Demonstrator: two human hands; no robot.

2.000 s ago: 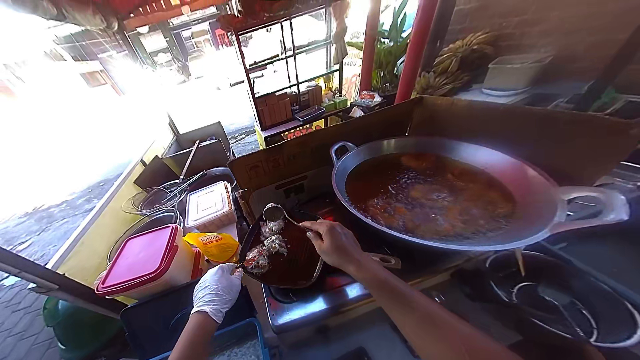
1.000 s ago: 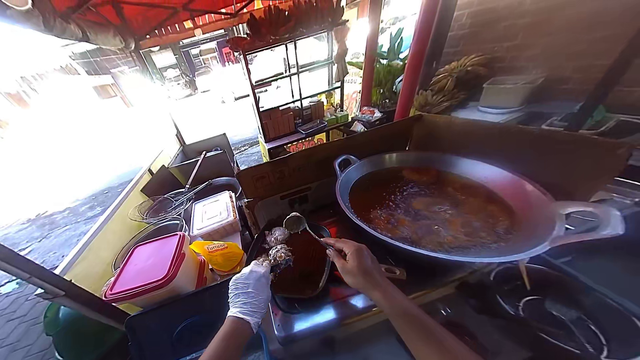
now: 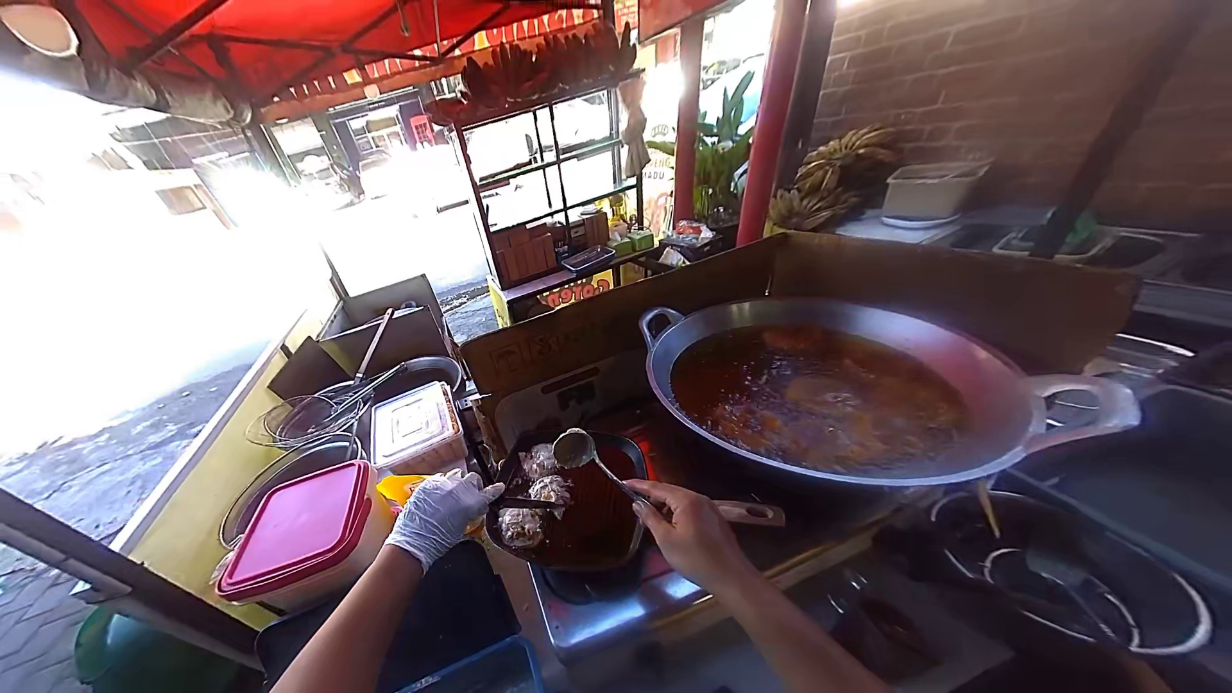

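My left hand (image 3: 445,512), in a thin translucent glove, holds a dark slim utensil, perhaps tongs, that reaches over a square dark frying pan (image 3: 630,549). Several pale, lumpy coated food pieces (image 3: 522,526) lie along the pan's left side, beside dark liquid. My bare right hand (image 3: 685,525) grips the handle of a small metal ladle (image 3: 575,449), whose bowl is above the pan's upper middle. The pan stands on a metal stove (image 3: 616,616), its handle pointing right. Behind and to the right, a large wok (image 3: 1001,385) holds bubbling brown oil with food in it.
A tub with a pink lid (image 3: 303,529), a clear-lidded box (image 3: 414,423) and wire strainers (image 3: 308,419) stand at left. A brown shield (image 3: 597,337) edges the stove's back. A dark basin (image 3: 1068,577) is at lower right, a blue tray (image 3: 481,674) at the bottom.
The food piece that was at my gloved hand one second ago is now in the pan, and that hand holds a dark utensil. The ladle remains over the pan. The view has tilted up.
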